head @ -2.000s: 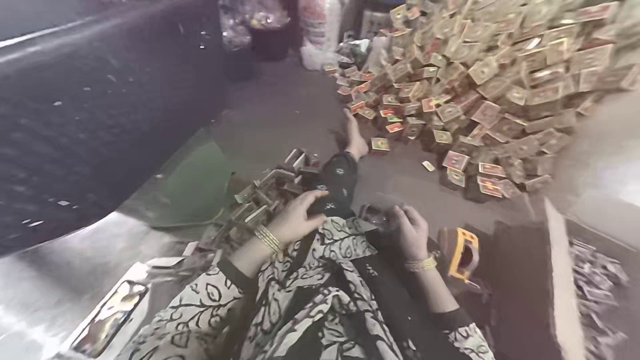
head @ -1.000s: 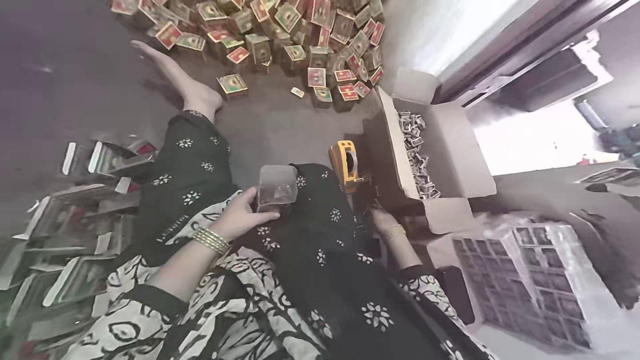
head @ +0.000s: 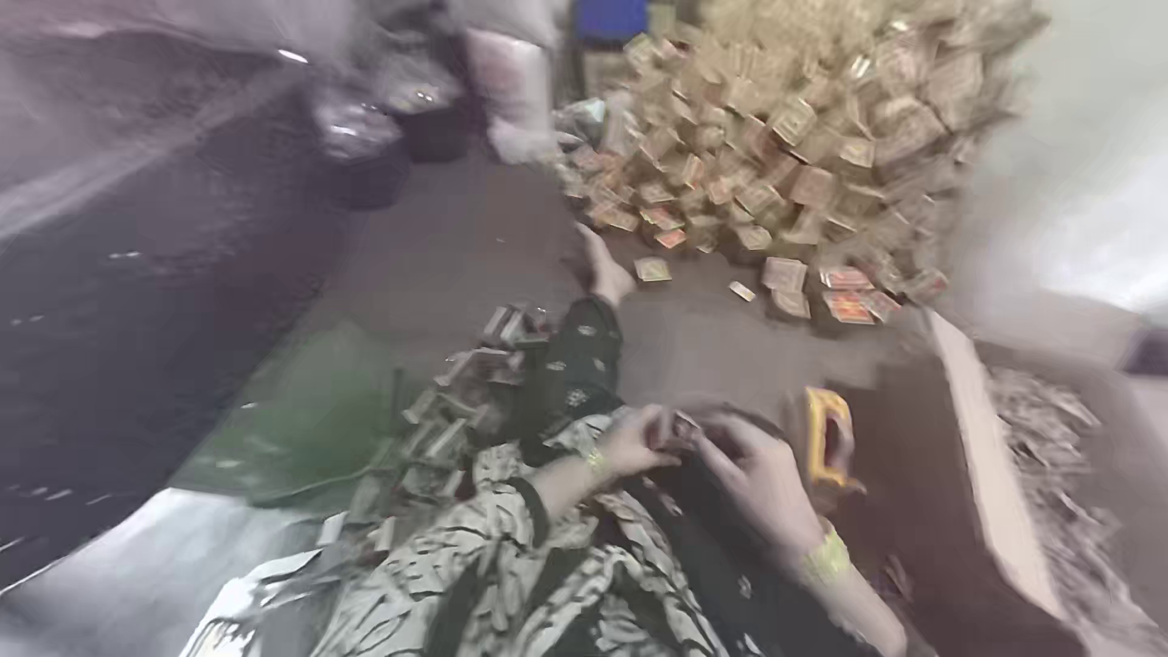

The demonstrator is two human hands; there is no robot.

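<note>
Above my lap, my left hand point(head: 639, 443) grips a small dark box point(head: 677, 431) that looks like a matchbox; blur hides its details. My right hand point(head: 753, 465) meets it from the right, thumb and fingers at the box's edge. Both hands are close together over the dark patterned cloth on my leg. To the right of my right hand stands a yellow tape dispenser point(head: 826, 438). Many small boxes point(head: 447, 420) lie in a loose row left of my leg.
A large heap of small boxes point(head: 757, 155) fills the far right floor. At right stands a cardboard carton point(head: 981, 456) holding many small pieces. A green sheet point(head: 310, 411) lies at left beside a large dark surface point(head: 182, 246). Filled plastic bags point(head: 356, 128) stand farther back.
The view has swung back to the left. My right hand has left the side of the carton and come to my left hand. The clear container seen in my left hand before is no longer there.
</note>
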